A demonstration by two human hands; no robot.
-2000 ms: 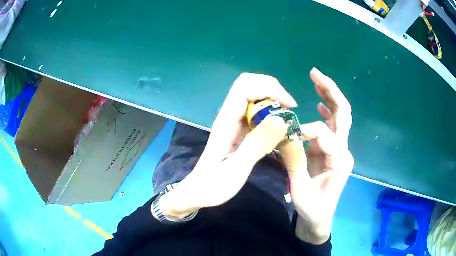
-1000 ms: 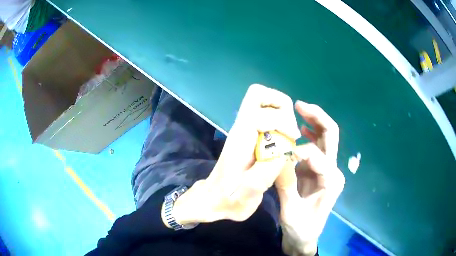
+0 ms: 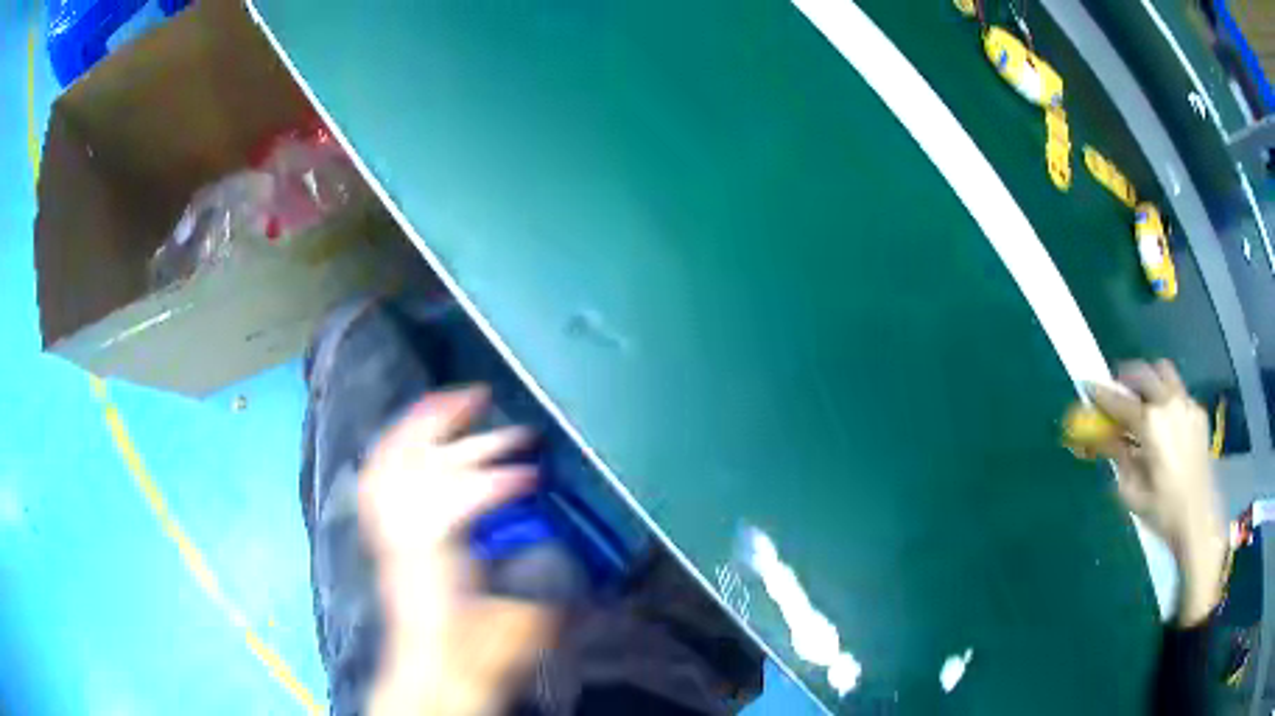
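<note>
My right hand [image 3: 1163, 455] is at the right, over the pale rail beside the dark green line. Its fingers are closed on a yellow plastic unit [image 3: 1091, 431], which is blurred and partly covered by the fingers. Whether a board is fitted inside cannot be told. My left hand [image 3: 441, 511] is at the lower left, over my legs and below the bench edge. It is strongly blurred, with its fingers apart and nothing seen in it.
The green bench [image 3: 671, 280] has white marks near its front edge. Beyond the pale rail [image 3: 965, 154], the line carries yellow shells [image 3: 1025, 67] and flat yellow covers [image 3: 1109, 175]. An open carton [image 3: 210, 329] with clear and red plastic pieces stands at the left; blue plastic is beneath the bench.
My hands have parted. My right hand has moved right to the rail with the yellow unit; my left hand has let go and moved left and down. The view has turned towards the line.
</note>
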